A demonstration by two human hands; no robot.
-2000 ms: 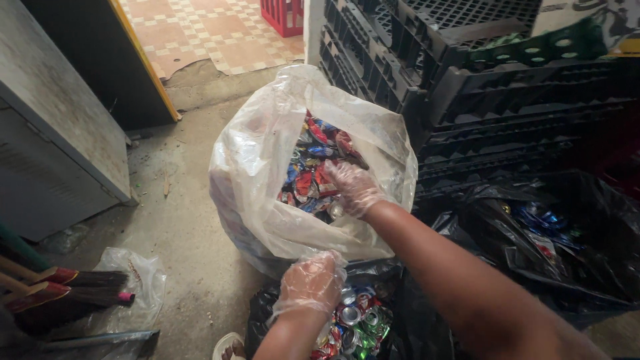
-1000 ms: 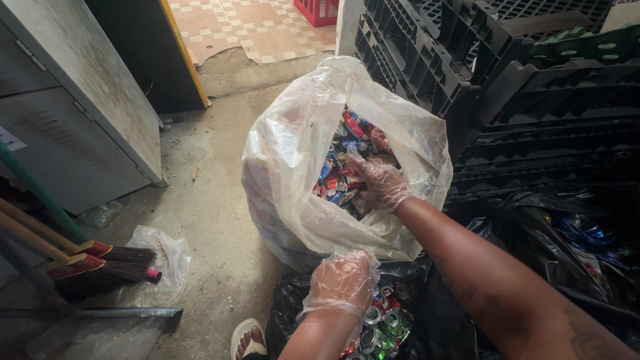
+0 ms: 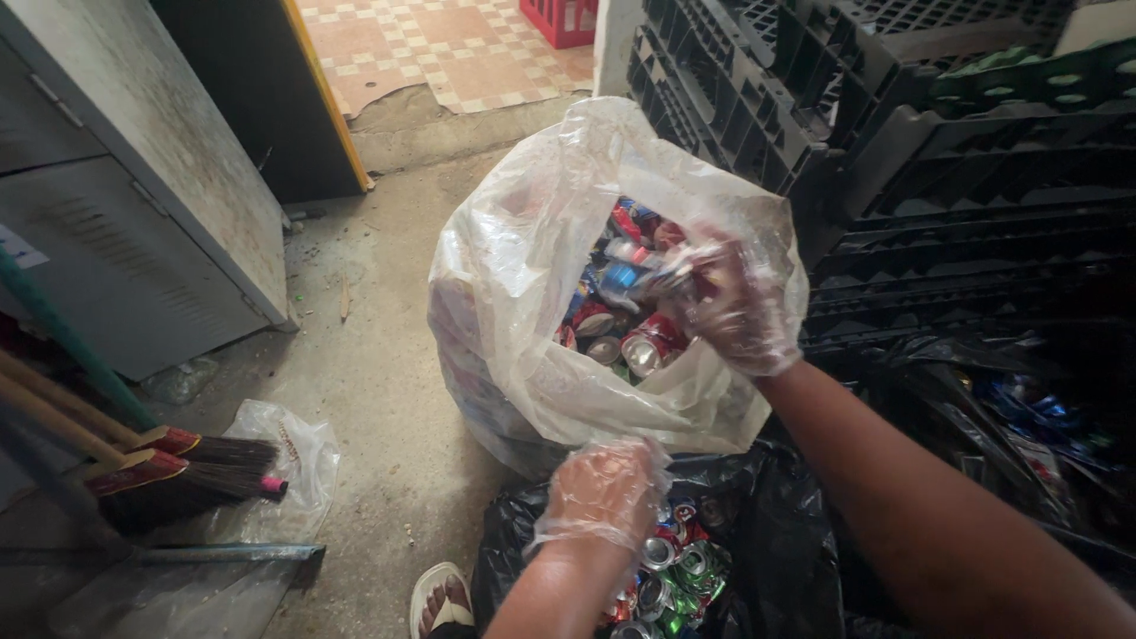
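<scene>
A large translucent plastic bag [image 3: 497,328] stands upright, full of crushed drink cans [image 3: 652,342]. My right hand [image 3: 732,302], in a clear plastic glove, is over the right side of its mouth, blurred by motion, with what looks like a can at its fingers; the grip is unclear. My left hand [image 3: 608,488], gloved too, is closed at the bag's near rim and seems to pinch the plastic. Below it a black garbage bag [image 3: 781,524] holds more crushed cans [image 3: 679,577], green, red and silver.
Black plastic crates [image 3: 958,177] are stacked at the right, above another black bag [image 3: 941,426] of cans. Metal lockers [image 3: 133,257], brooms [image 3: 204,470] and a clear plastic sheet [image 3: 311,453] are at the left. A red crate [image 3: 564,22] stands beyond a raised concrete edge [image 3: 444,133]. My sandalled foot [image 3: 444,599] is near the black bag.
My right hand has lifted from among the cans toward the right side of the bag's mouth. My left hand stays at the near rim. The view has shifted left.
</scene>
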